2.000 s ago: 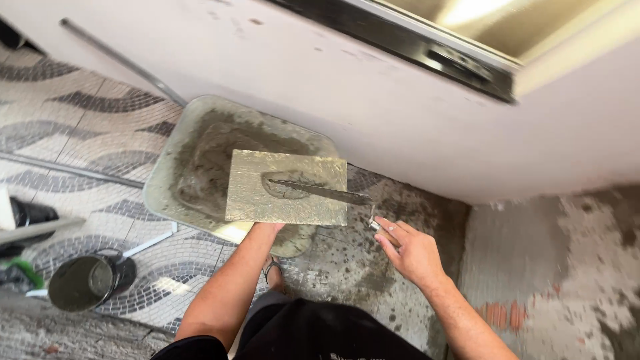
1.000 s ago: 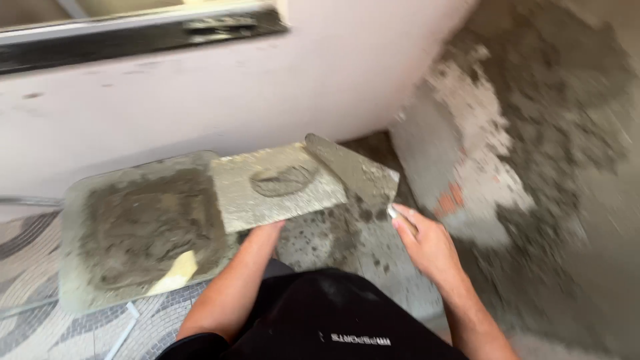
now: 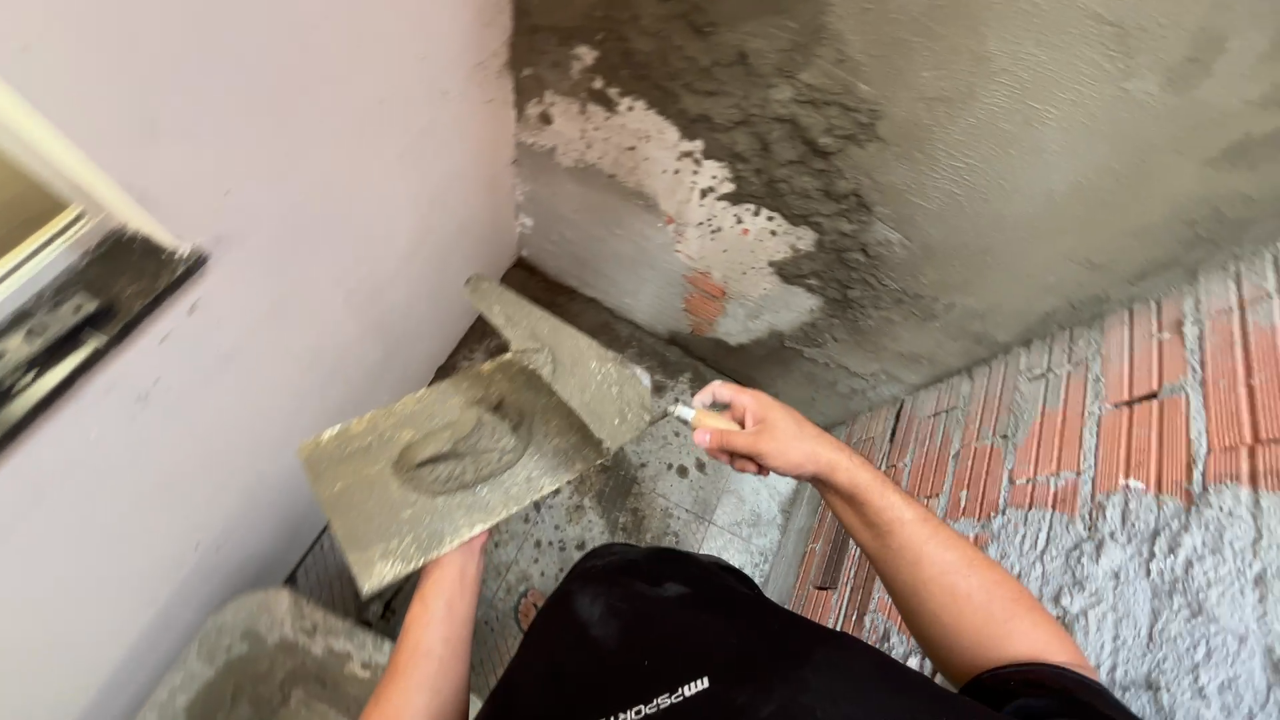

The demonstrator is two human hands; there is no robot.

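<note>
My left hand (image 3: 462, 560) holds a flat mortar board, a plasterer's hawk (image 3: 370, 500), from below; its fingers are hidden under the board. A lump of wet mortar (image 3: 465, 450) lies on the middle of the hawk. My right hand (image 3: 750, 428) grips the wooden handle (image 3: 712, 418) of a pointed trowel. The mortar-smeared trowel blade (image 3: 575, 365) is tilted over the hawk's far right edge, its tip pointing up and left. Beyond it, the wall (image 3: 840, 170) bears fresh mortar, with a ragged bare patch (image 3: 690, 200) low near the corner.
A mortar tub (image 3: 270, 650) stands at the lower left. A dark window sill (image 3: 90, 310) juts from the pale wall on the left. At the right is a hollow-brick wall (image 3: 1060, 430), partly rough-coated. The tiled floor (image 3: 670, 500) is spattered with mortar.
The view has swung right, from the tub toward the mortared wall. Both hands have moved along with the hawk and trowel. The trowel lay across the hawk earlier and now overlaps its far right edge.
</note>
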